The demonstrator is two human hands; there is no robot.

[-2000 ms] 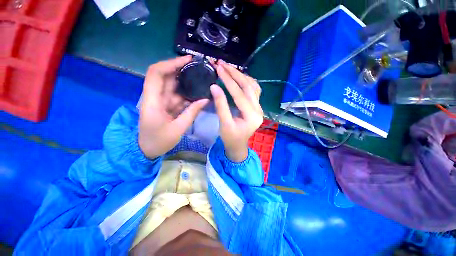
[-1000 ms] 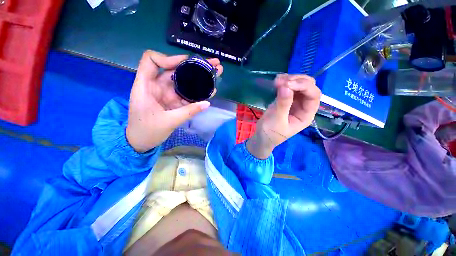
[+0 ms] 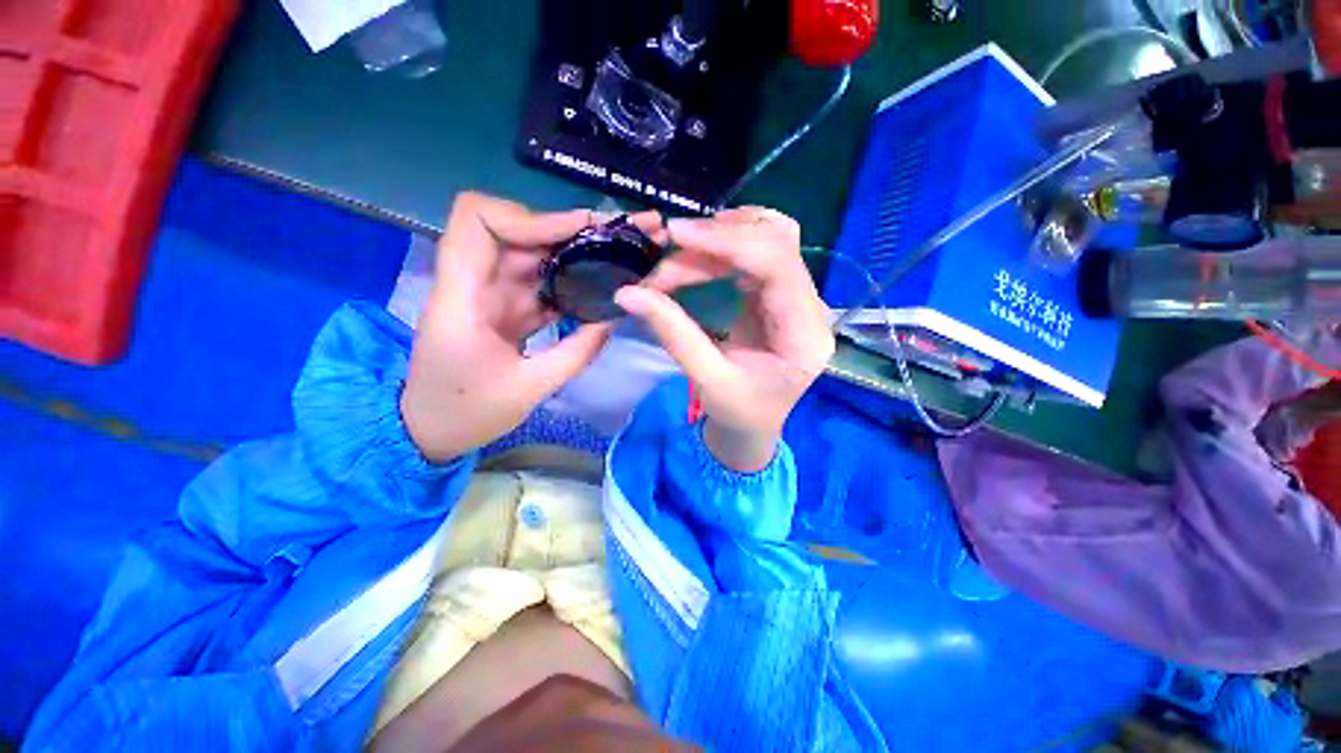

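Observation:
A round watch head (image 3: 594, 274) with a black face and thin silvery rim is held in front of the bench edge, tilted. My left hand (image 3: 485, 331) grips it at its left side between thumb and fingers. My right hand (image 3: 750, 324) is at its right side, with thumb and fingertips on the rim. The fingers hide part of the rim. The fixture's black base (image 3: 618, 125), with white printing and a clear round seat (image 3: 635, 106), stands just beyond the hands.
A red knob (image 3: 834, 27) is right of the fixture. A red parts tray (image 3: 88, 162) lies at left, a white wipe (image 3: 335, 18) and clear film (image 3: 399, 40) beside it. A blue control unit (image 3: 971, 221), thin hose, clear cylinder (image 3: 1221, 280) and a neighbour's purple sleeve (image 3: 1103, 515) are at right.
My right hand was at the watch head, moved off to the right, and is now back on it. The watch head is more tilted than one second ago. The red knob shows again at the top.

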